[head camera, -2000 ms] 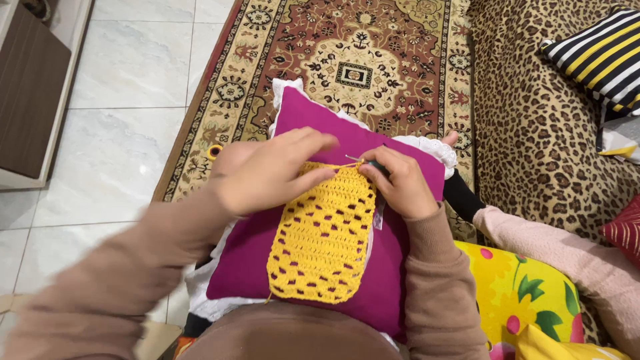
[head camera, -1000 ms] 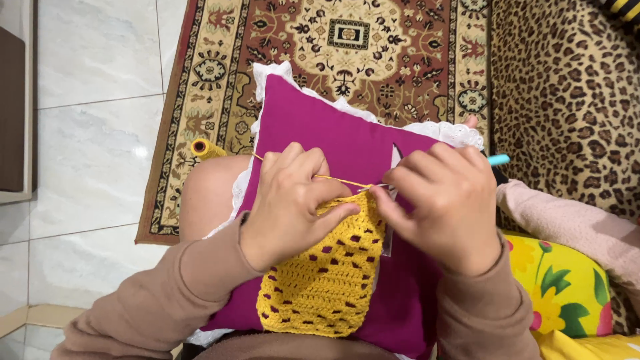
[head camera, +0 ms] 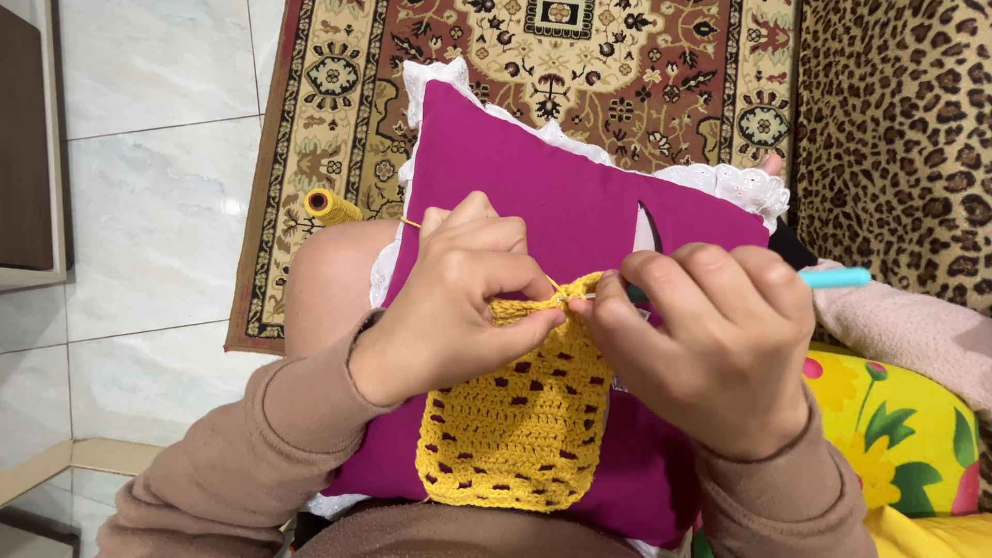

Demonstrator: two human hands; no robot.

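Note:
A yellow crocheted panel (head camera: pixel 515 434) with rows of small openings lies over a magenta cushion (head camera: pixel 535 209) with a white eyelet frill, on my lap. My left hand (head camera: pixel 465 302) pinches the panel's top edge between thumb and forefinger, with yellow yarn (head camera: pixel 411 222) running over it. My right hand (head camera: pixel 705 333) grips a crochet hook with a turquoise handle (head camera: pixel 837 277); the metal tip is at the top edge of the panel, beside my left fingertips. A cone of yellow yarn (head camera: pixel 333 208) lies just beyond my knee, on the left.
A patterned rug (head camera: pixel 542 93) covers the floor ahead, with pale tiles (head camera: pixel 163 225) to its left. At the right are a leopard-print sofa (head camera: pixel 891 139), a pink sleeve or cloth (head camera: pixel 899 325) and a yellow floral cushion (head camera: pixel 899 418). A dark brown furniture piece (head camera: pixel 19 147) stands far left.
Two seconds ago my left hand was spread above the panel's top edge; now its fingers pinch that edge. The hook's turquoise handle shows farther out of my right hand. The view has shifted.

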